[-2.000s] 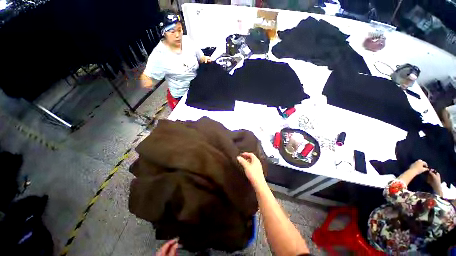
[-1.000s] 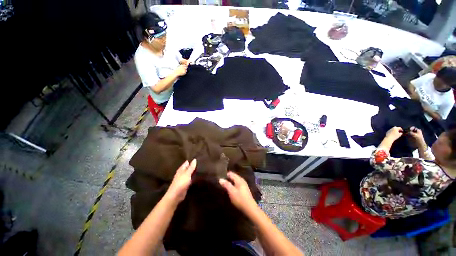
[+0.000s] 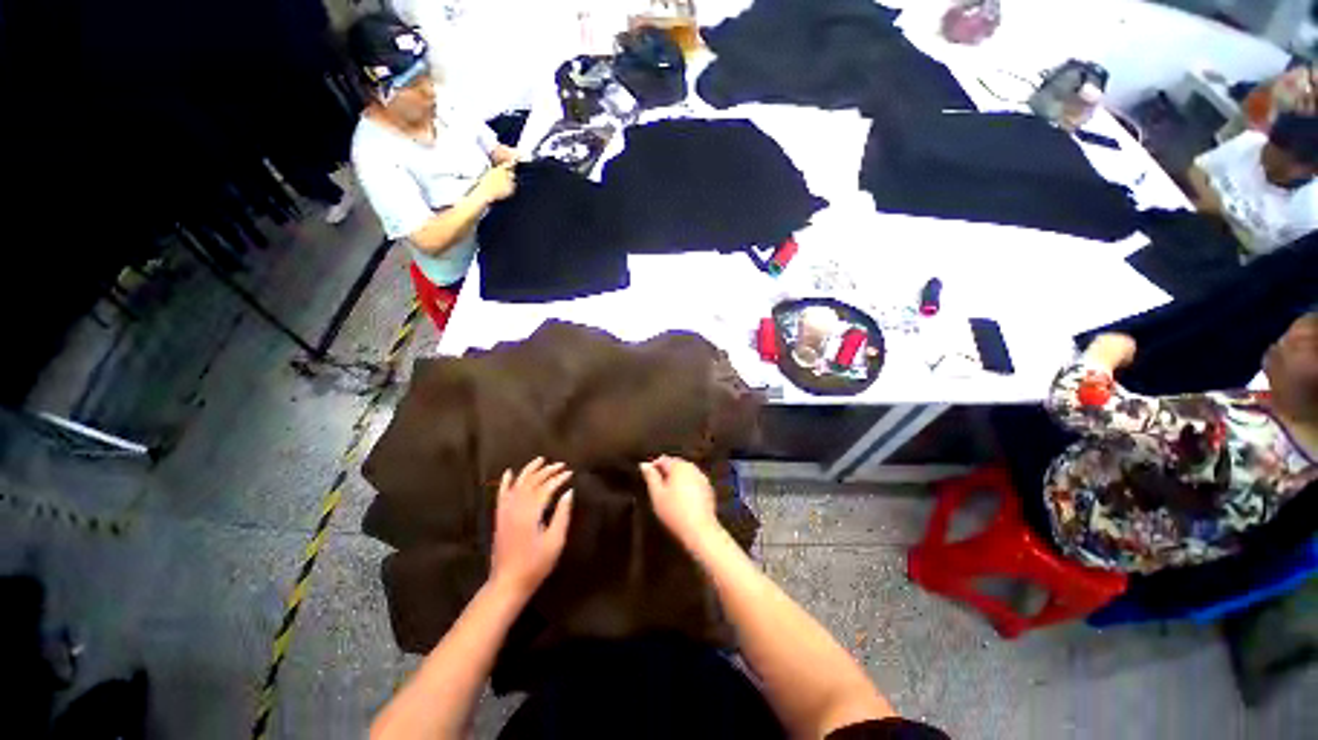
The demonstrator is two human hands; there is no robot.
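Observation:
A large heap of brown garments (image 3: 578, 390) stands right in front of me, against the near left corner of the white table. My left hand (image 3: 531, 523) lies on top of the heap with its fingers spread, palm down. My right hand (image 3: 679, 496) is on the heap to the right, its fingers curled together at the cloth; whether it pinches fabric is hard to tell. Blue shows at the heap's right side; most of what is under the heap is hidden.
White table (image 3: 694, 307) bears black garments (image 3: 708, 185), a round trimmings tray (image 3: 827, 347) and a phone (image 3: 992, 346). Seated people are at left, right and far right. Red stool (image 3: 1012, 557) stands at right. Yellow-black tape (image 3: 311, 557) runs along the left floor; dark racks hang at upper left.
My left hand has opened and flattened on the heap; the top brown cloth lies smoother. My right hand stays near its place. The seated person at right has pulled black cloth to the right.

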